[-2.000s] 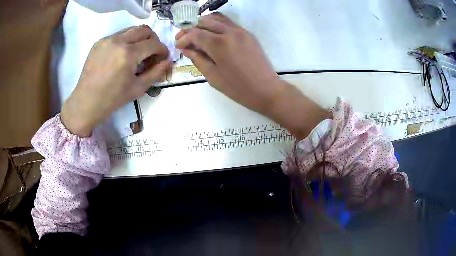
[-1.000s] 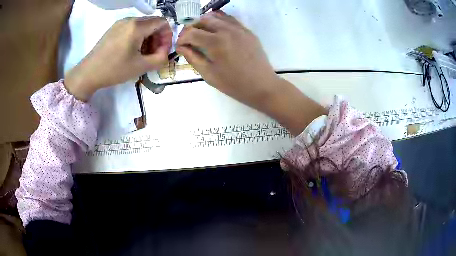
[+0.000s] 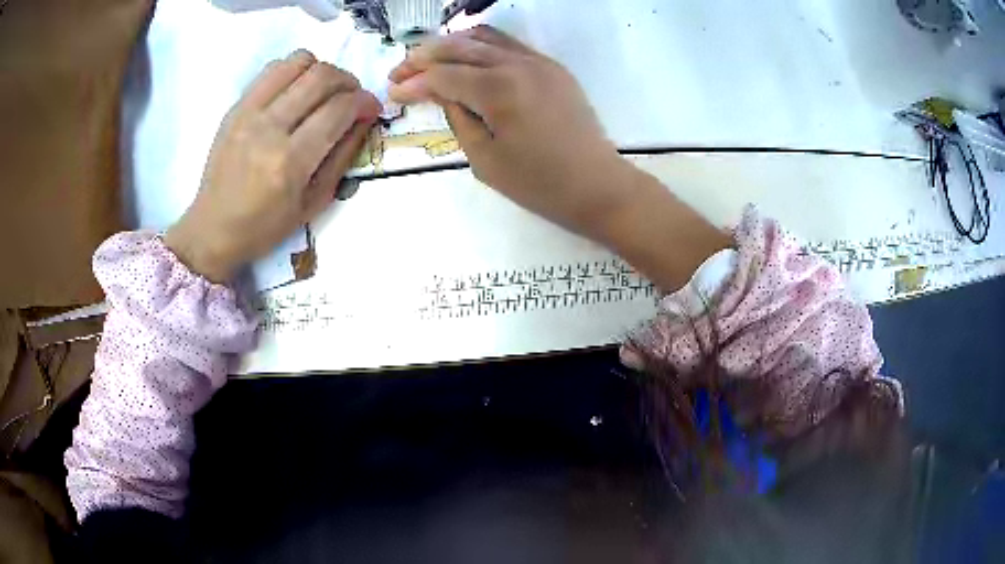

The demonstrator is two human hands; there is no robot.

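Note:
My left hand [image 3: 281,154] and my right hand [image 3: 512,121] are close together just below the sewing machine's white ribbed knob [image 3: 415,15]. The fingertips of both hands are pinched near the needle area, with a narrow gap between them. What the fingertips hold, if anything, is too small and blurred to tell. A short dark thing shows beside the left fingertips. The presser foot and needle are hidden or unclear. A yellowish worn strip [image 3: 410,144] lies on the machine bed under the hands.
The white table [image 3: 496,220] has a printed ruler scale near its front edge. Brown material [image 3: 66,154] fills the left side. A black looped cord [image 3: 965,190] lies at the right beside a yellowish item [image 3: 935,110]. Loose hair hangs over the right sleeve.
My left hand has turned, its back now more upward and its fingers nearer together, and the left wrist and sleeve have shifted. My right hand has stayed nearly in place, its fingers slightly changed.

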